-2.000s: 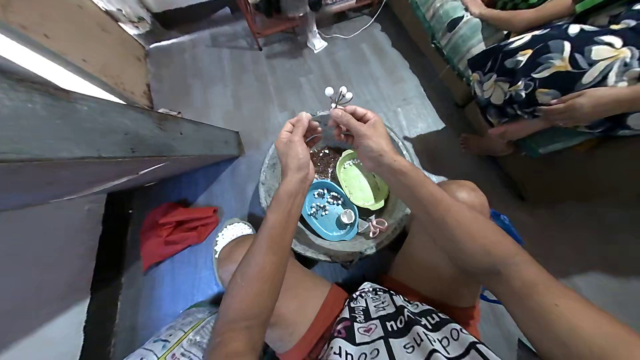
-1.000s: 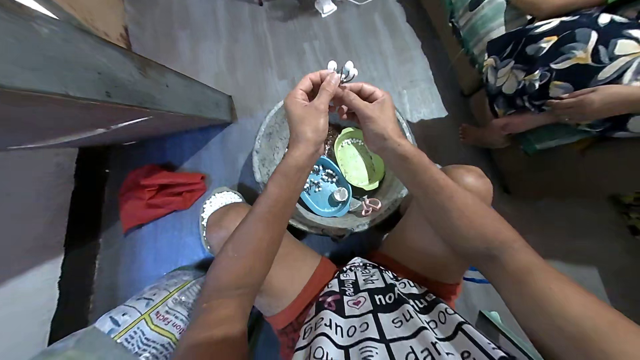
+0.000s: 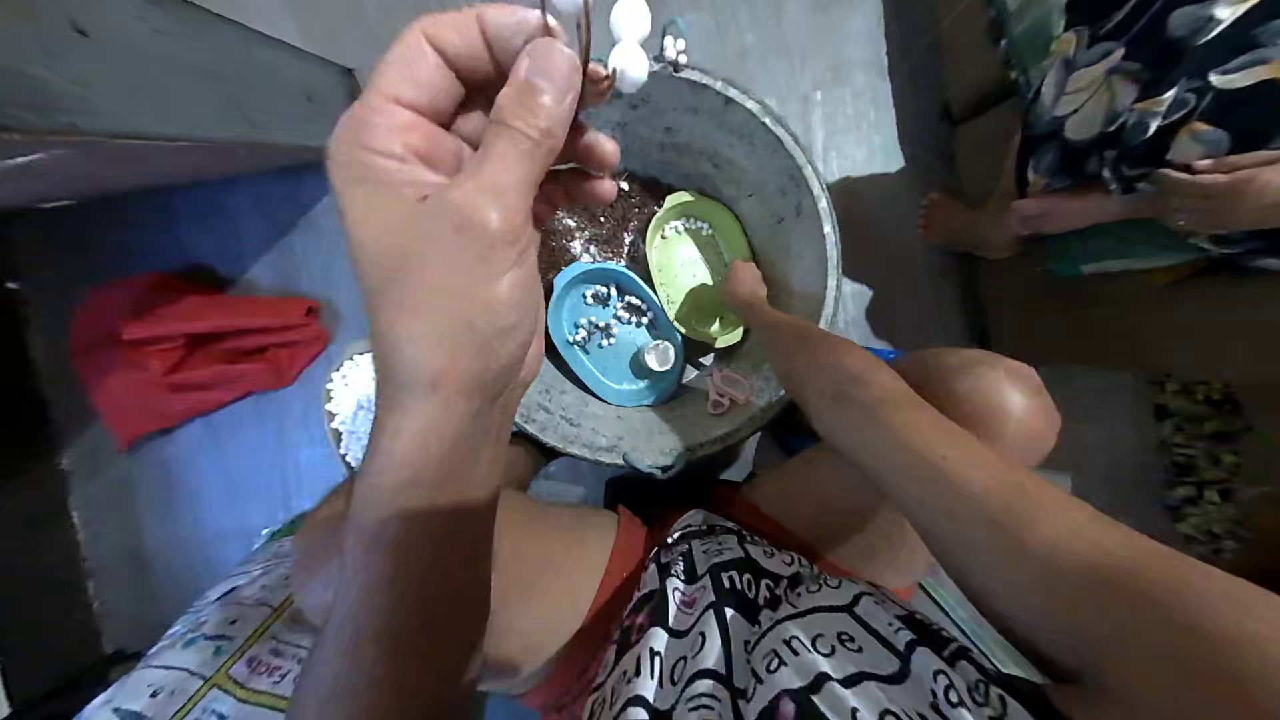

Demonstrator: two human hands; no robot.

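My left hand [image 3: 480,150] is raised close to the camera, thumb and fingers pinched on thin brown stems with white balls [image 3: 629,45] at their tips; the top of the piece is cut off by the frame edge. My right hand [image 3: 743,290] reaches down at the right side of the green plastic tray [image 3: 690,265], its fingertips partly hidden. Small white beads [image 3: 688,227] lie at that tray's far end. Beside it, a blue plastic tray [image 3: 615,375] holds several small dark-and-white clusters [image 3: 594,332] and a small round container [image 3: 658,355].
Both trays sit in a wide grey basin [image 3: 800,170] with brown material [image 3: 600,230] and pink-handled scissors [image 3: 727,389]. Red cloth [image 3: 200,340] and a container of white pieces [image 3: 352,408] lie at left. Another person's hand [image 3: 1220,195] and foot [image 3: 965,225] are at right.
My right hand has left the stems and moved down to the green tray. My left hand still holds the stemmed piece, now nearer the camera.
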